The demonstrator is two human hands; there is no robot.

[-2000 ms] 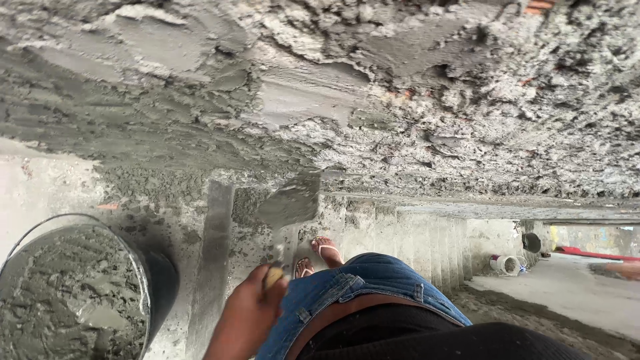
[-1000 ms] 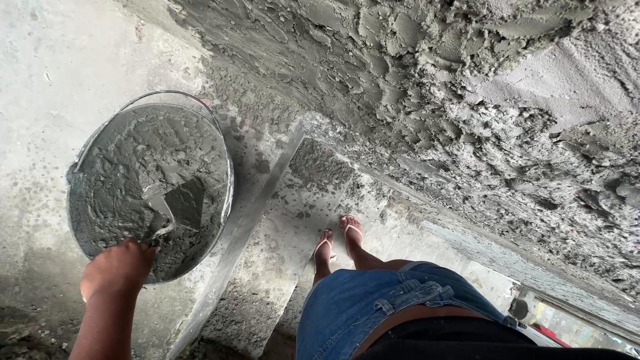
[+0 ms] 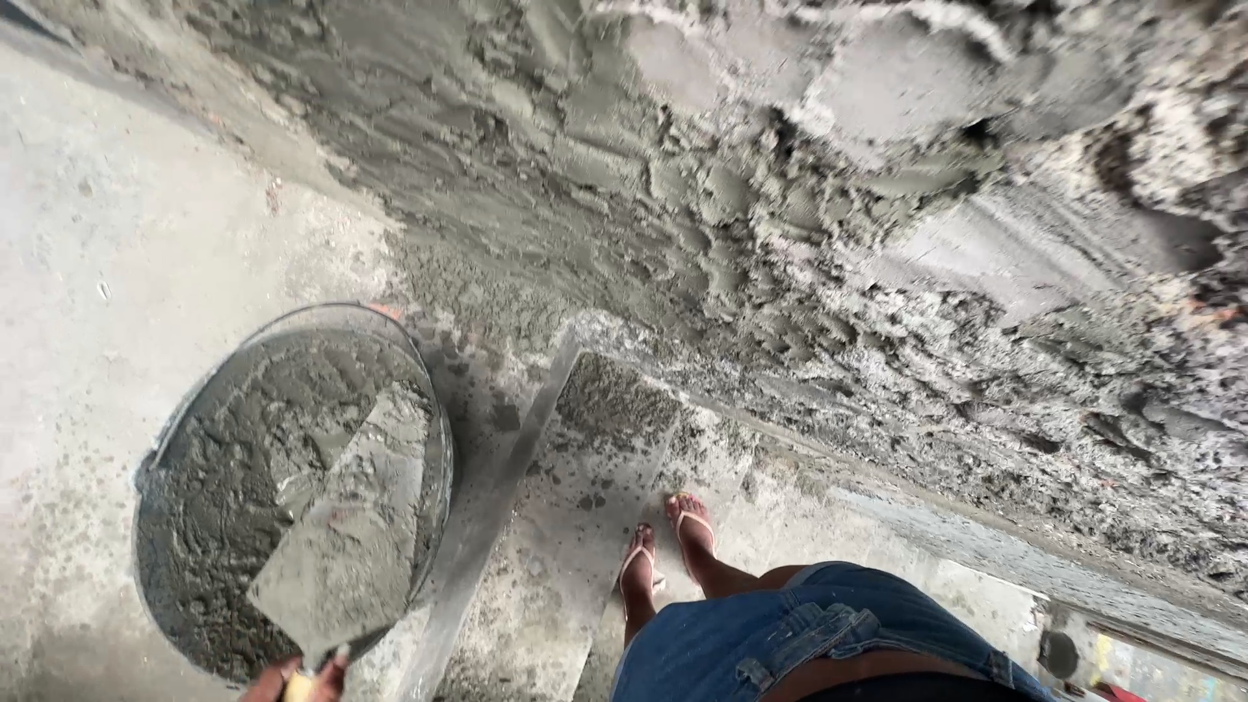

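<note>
At the bottom left, my left hand [image 3: 297,678] is closed on the handle of a mason's trowel [image 3: 336,561], partly cut off by the lower edge. The trowel's blade lies over the bucket, coated with wet mortar, and a lump of mortar sits toward its far end. Grey mortar [image 3: 210,526] fills much of the bucket [image 3: 444,487], whose wire handle rests along the far rim. Wet mortar with a rough, ridged surface covers much of the wall [image 3: 585,185]. My right hand is out of view.
My feet in flip-flops stand on a concrete step [image 3: 604,526] below the bucket's level. The step edge [image 3: 507,497] runs between bucket and feet. Mortar splashes spot the floor beside the wall. Further objects, including a dark round one [image 3: 1058,653], lie at the lower right.
The view has turned and shifted strongly. My left hand has moved from beside my shorts to the bucket; the trowel, partly in the mortar one second ago, now shows its broad blade with mortar on it.
</note>
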